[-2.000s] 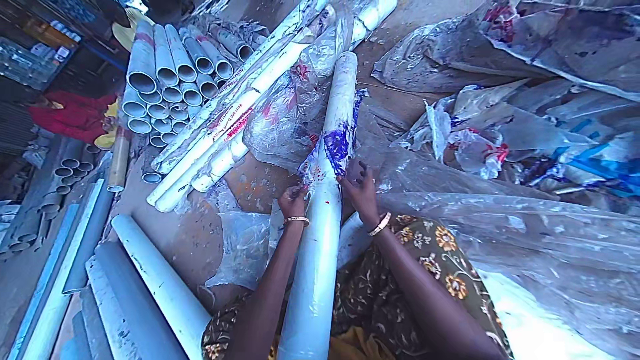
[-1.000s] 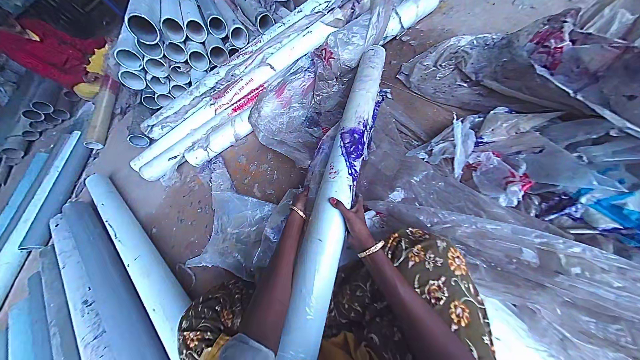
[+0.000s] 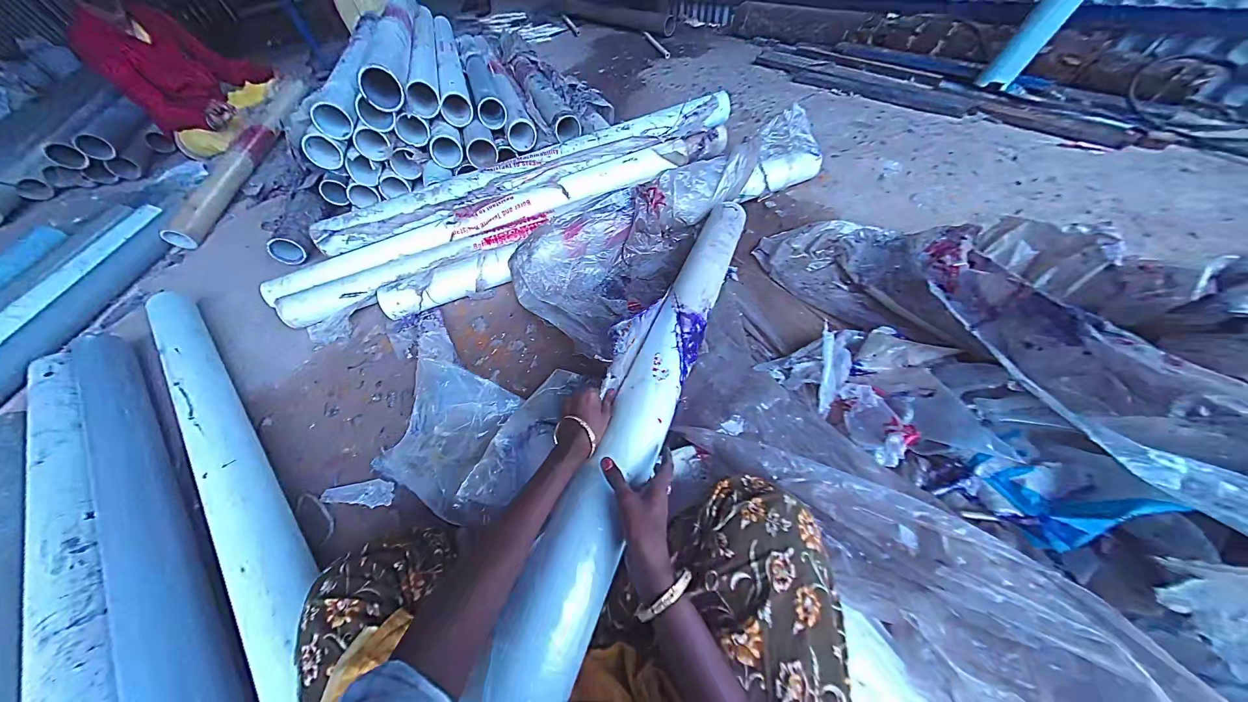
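A long pale roll or tube (image 3: 639, 414), wrapped in plastic film, slants across my lap and away from me. My left hand (image 3: 586, 419) lies against its left side, fingertips by a loose fold of film. On the right side rests my right hand (image 3: 643, 497), thumb on the surface and fingers curving round beneath. Torn film with purple marks (image 3: 690, 341) clings to the roll beyond both hands. Crumpled clear plastic film (image 3: 575, 283) lies against its far left side. The undersides of both hands are hidden.
White wrapped rolls (image 3: 468, 234) lie ahead, with stacked grey tubes (image 3: 390, 127) behind. More rolls (image 3: 229, 448) lie at the left. Plastic sheeting (image 3: 936, 546) spreads over the right side. A person in red (image 3: 156, 68) sits at the far left, one hand near a brown tube (image 3: 234, 166).
Two seconds ago both hands were at the purple-marked film; they have since moved down the roll towards me. The view has tilted up, showing more ground ahead.
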